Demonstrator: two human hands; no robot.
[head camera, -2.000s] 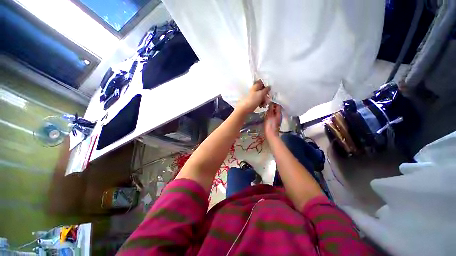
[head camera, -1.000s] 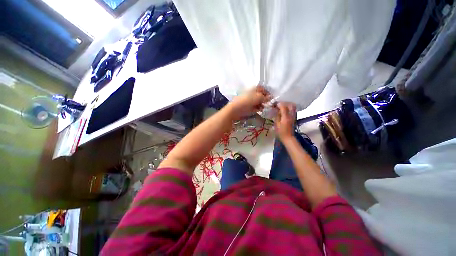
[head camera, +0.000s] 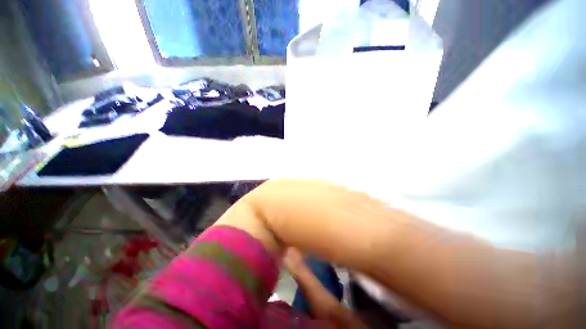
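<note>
A white shirt (head camera: 360, 109) hangs upright in front of me, with a dark strip at its neck. A second white garment (head camera: 514, 128), large and blurred, fills the right side close to the camera. My left forearm crosses the picture to the right, in front of the white cloth; its hand is not visible. My right hand (head camera: 294, 263) is low in the middle, small and blurred, partly behind my left arm; its grip cannot be made out.
A long white table (head camera: 199, 157) holds a folded black cloth (head camera: 96, 154), more black cloth (head camera: 218, 120) and shiny dark bundles (head camera: 112, 106) at its back. Red strips (head camera: 135, 250) lie on the floor below. Windows (head camera: 205, 29) are behind.
The view has risen and turned. Both hands have left the lower front edge of the white shirt. My left arm has swung to the right, and my right hand is lower.
</note>
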